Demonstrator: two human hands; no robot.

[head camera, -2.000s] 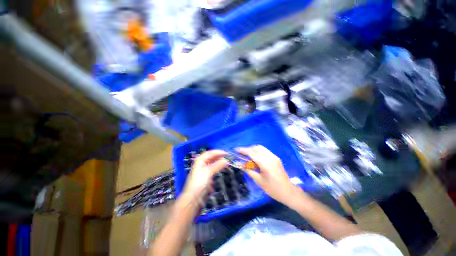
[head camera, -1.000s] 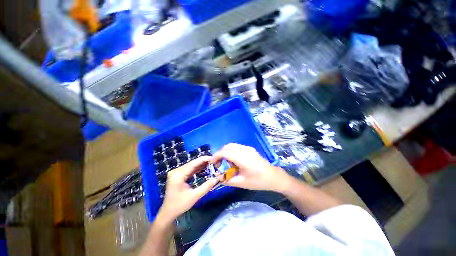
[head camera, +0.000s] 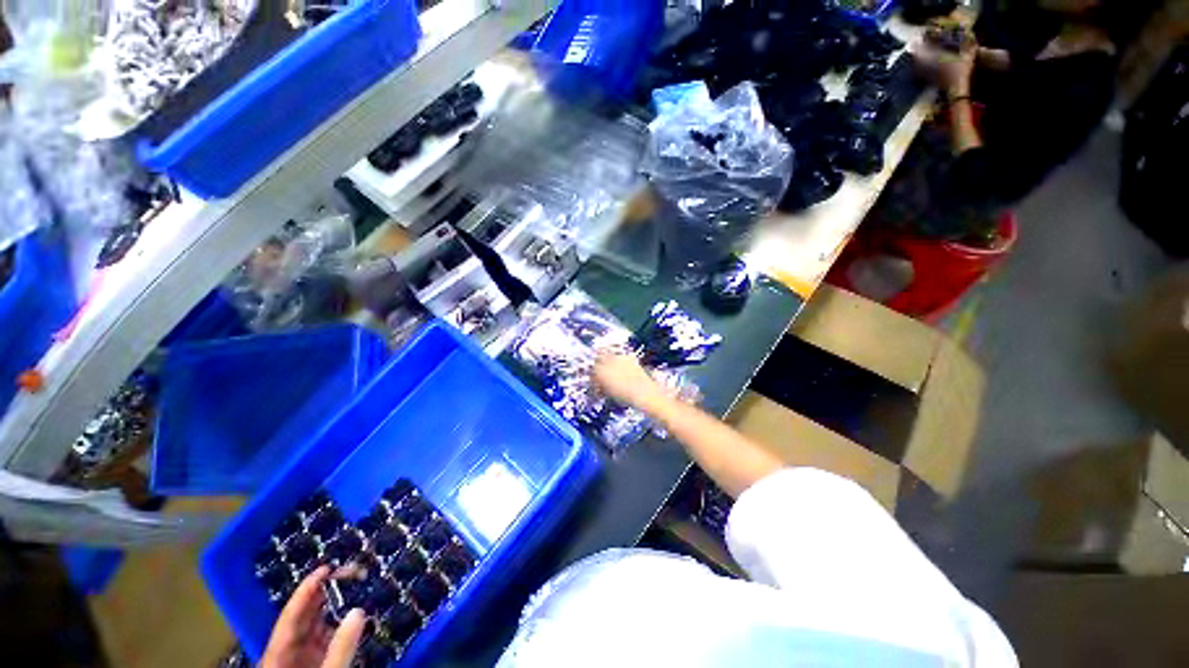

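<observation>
The large blue tray (head camera: 430, 337) lies in front of me, with rows of small black modules (head camera: 420, 555) in its near part. My left hand (head camera: 310, 629) is at the tray's lower left, cut off by the picture's bottom edge. A small dark and silver piece shows between its thumb and finger; I cannot tell if it is held or lies in the tray. My right hand (head camera: 623, 379) reaches into the white cable bundle (head camera: 561, 342) right of the tray. Its fingertips are among the cables, so its grip is hidden. The orange-handled tool is not visible.
An empty blue bin (head camera: 248, 411) is behind the tray, under the white shelf (head camera: 196, 255). A grey translucent bag (head camera: 715, 170) and a black round object (head camera: 726, 285) stand beyond the cables. Open cartons (head camera: 861, 372) are at right. Another person (head camera: 1030, 131) sits at the far right.
The view has swung to the right. My hands were together over the tray with an orange-handled tool; now they are apart, the right one at the cable bundle, the left lower over the modules.
</observation>
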